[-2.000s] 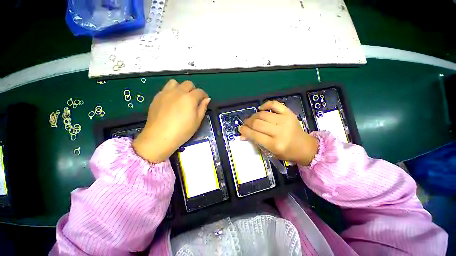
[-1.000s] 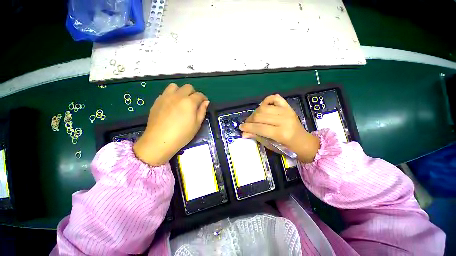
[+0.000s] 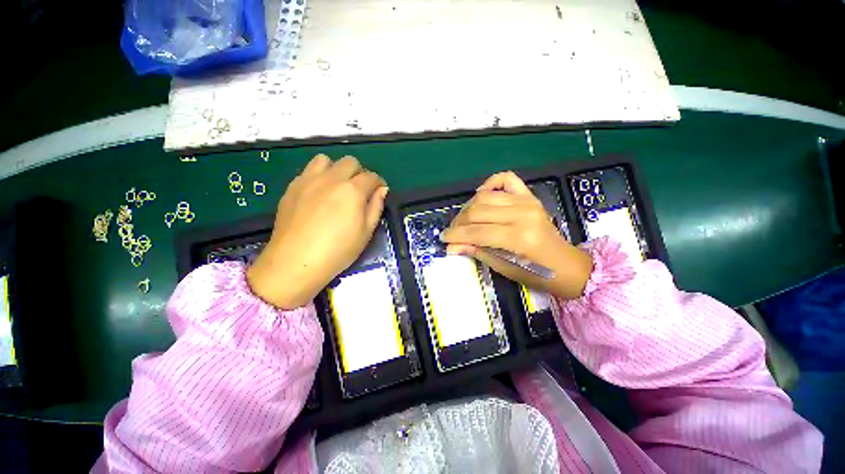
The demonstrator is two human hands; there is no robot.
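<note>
A black foam tray (image 3: 422,372) holds a row of several phone housings. My right hand (image 3: 508,230) holds tweezers (image 3: 526,266) like a pen, over the camera openings of the middle phone housing (image 3: 452,354). The tweezers' tip is small and hard to see there. My left hand (image 3: 324,227) rests curled over the top of the phone housing left of it (image 3: 378,377); its fingertips are folded under, so I cannot tell if it holds anything. White sheets (image 3: 368,315) with yellow edges cover the lower parts of the phones.
Loose thin rings (image 3: 128,231) lie on the green surface (image 3: 732,208) at the left. A speckled white board (image 3: 435,69) lies beyond the tray. A blue bin (image 3: 250,48) with a clear bag (image 3: 190,28) stands at the far left, beside a perforated strip (image 3: 288,32). Another black tray stands at the left edge.
My right hand has shifted slightly over the middle phone, and the tweezers' rear end has swung up and to the right. My left hand has barely moved.
</note>
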